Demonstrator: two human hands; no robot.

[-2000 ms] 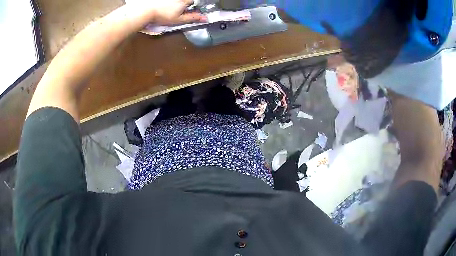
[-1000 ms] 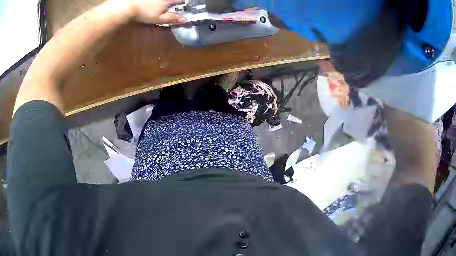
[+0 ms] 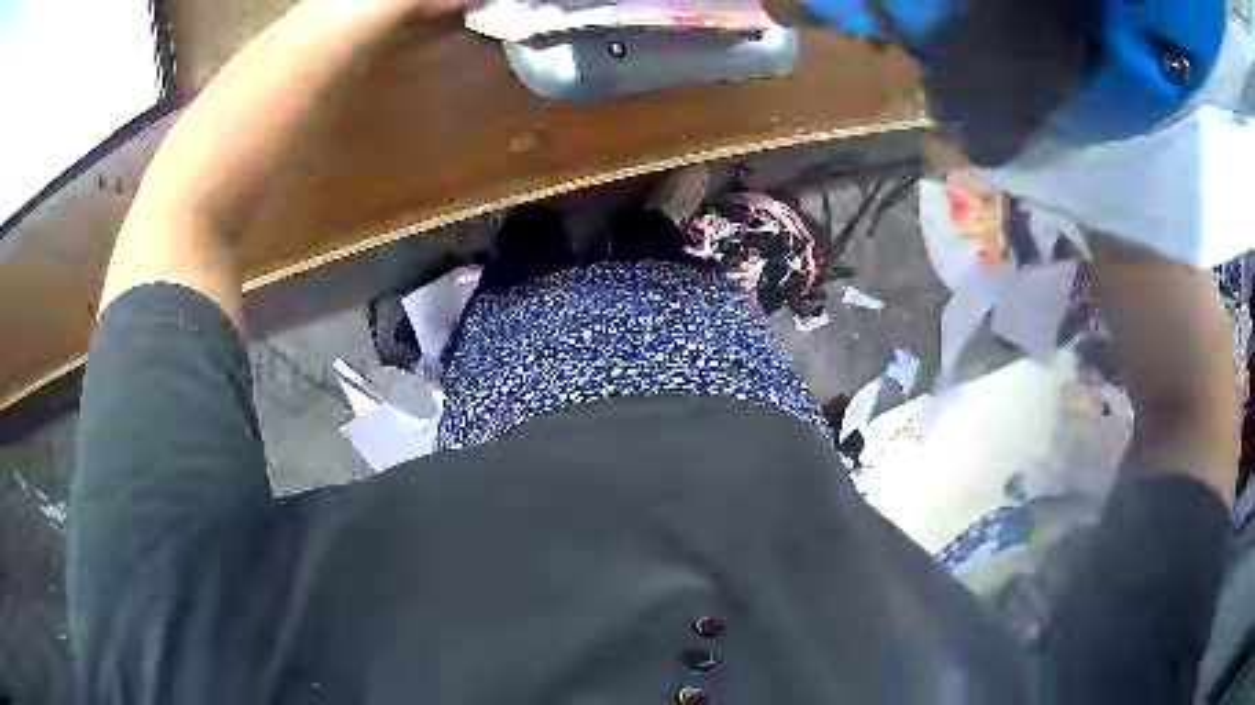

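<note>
The blue cutting machine (image 3: 1149, 69) fills the top right corner, cut off by the frame edge. Its silver base plate (image 3: 661, 64) lies on the brown table (image 3: 413, 179) near the edge. A thin strip of fabric layers with a white top (image 3: 619, 17) lies over the base plate. My left hand (image 3: 434, 6) is mostly cut off by the top edge, beside the left end of this strip; its fingers cannot be made out. My right forearm reaches up behind the machine; my right hand is hidden by it.
A white-topped stack (image 3: 76, 97) with a dark edge lies at the far left of the table. The table's pale edge (image 3: 578, 186) curves in front of me. White paper scraps (image 3: 392, 420) and a dark floral fabric bundle (image 3: 757, 248) lie on the floor.
The machine, base plate and table edge sit higher in view and further right than one second ago. My left hand has moved up, mostly out of the picture. The fabric strip covers more of the plate's top.
</note>
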